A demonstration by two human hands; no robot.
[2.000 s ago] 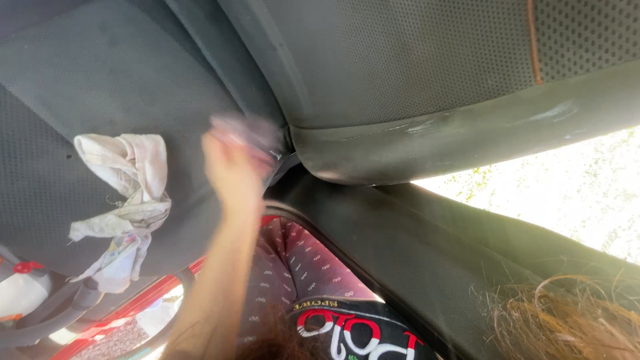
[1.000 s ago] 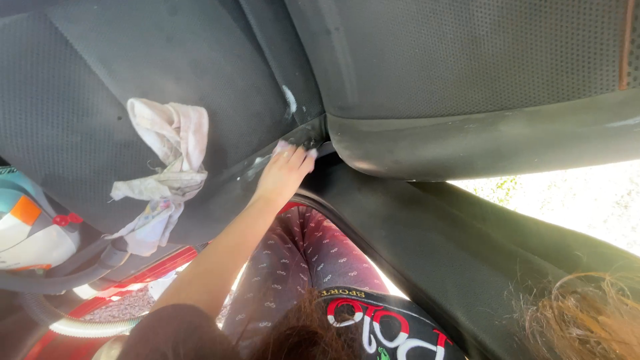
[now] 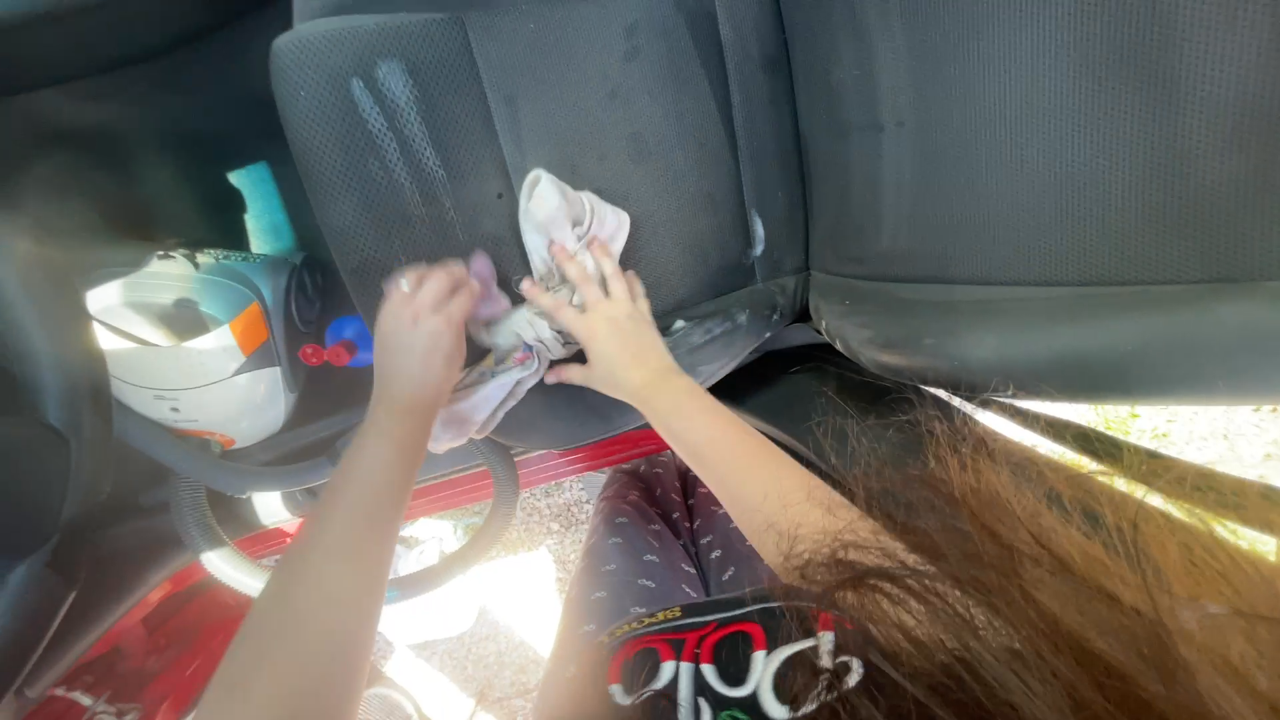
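My left hand [image 3: 425,315], blurred, is closed round a small pinkish cloth or sponge [image 3: 488,288] above the near edge of the dark car seat cushion [image 3: 660,120]. Fingers spread, my right hand [image 3: 615,335] lies on a crumpled whitish cloth [image 3: 575,215] that rests on the cushion and hangs toward the door sill. Whitish foamy streaks [image 3: 400,115] mark the cushion's far left part. A smaller white smear [image 3: 757,235] is near the backrest.
A grey and white vacuum cleaner [image 3: 190,350] with an orange part stands left, its ribbed hose [image 3: 500,500] looping over the red door sill [image 3: 590,452]. Beside it are a blue container with a red cap [image 3: 348,340] and a turquoise object [image 3: 262,205]. The seat backrest [image 3: 1030,150] is right.
My left hand has moved left from the seat's edge near the backrest. My right hand has come into view, onto the whitish cloth. The view has shifted left.
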